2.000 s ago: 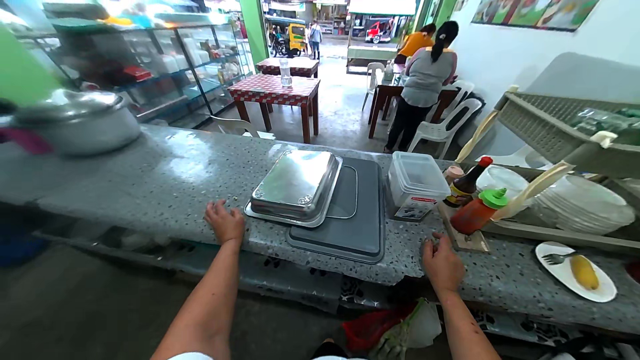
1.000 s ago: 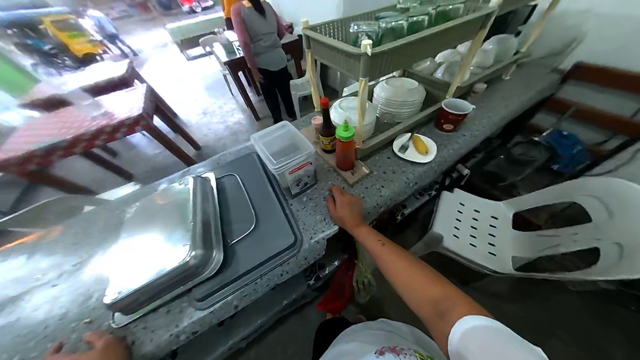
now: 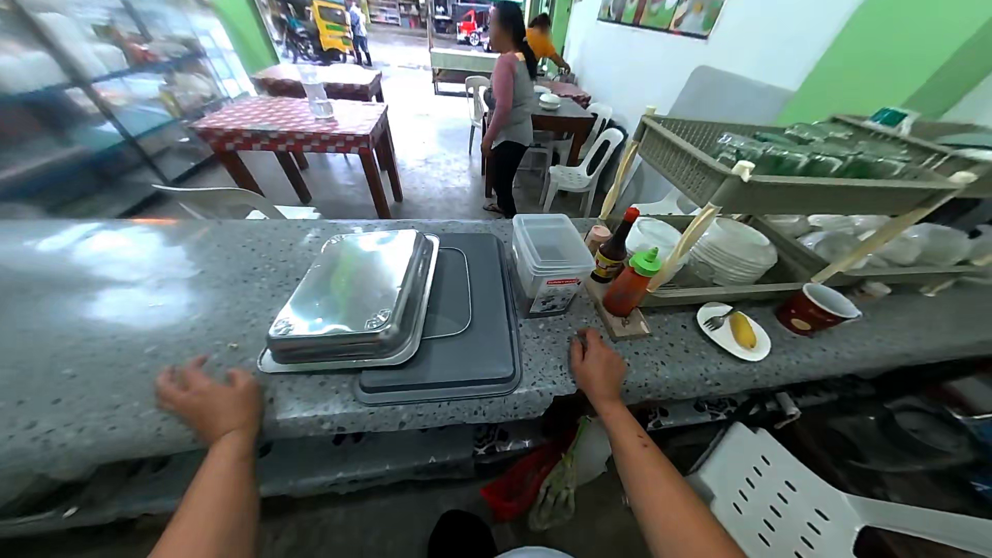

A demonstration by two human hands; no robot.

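My left hand (image 3: 211,401) rests on the speckled stone counter (image 3: 93,333), fingers apart and holding nothing, left of a stainless steel tray with a raised metal lid (image 3: 349,291). The steel tray overlaps a dark grey flat tray (image 3: 480,341) with a wire handle loop. My right hand (image 3: 598,368) lies on the counter edge with its fingers curled, and no object shows in it. Nearest to it are a clear plastic container (image 3: 549,263) and a wooden board (image 3: 626,324) bearing a red sauce bottle with a green cap (image 3: 632,283). A dark sauce bottle (image 3: 614,246) stands behind.
At right stand a two-level dish rack (image 3: 806,198) with glasses and bowls, a small plate (image 3: 717,314) with a fork and yellow fruit, and a red mug (image 3: 814,308). A white plastic chair (image 3: 783,496) is below. A person (image 3: 511,108) stands beyond, near tables.
The view swung right, then back left. The person in grey and pink, seen from behind at a table two seconds ago, now stands side-on. My left hand has moved farther left of the steel tray.
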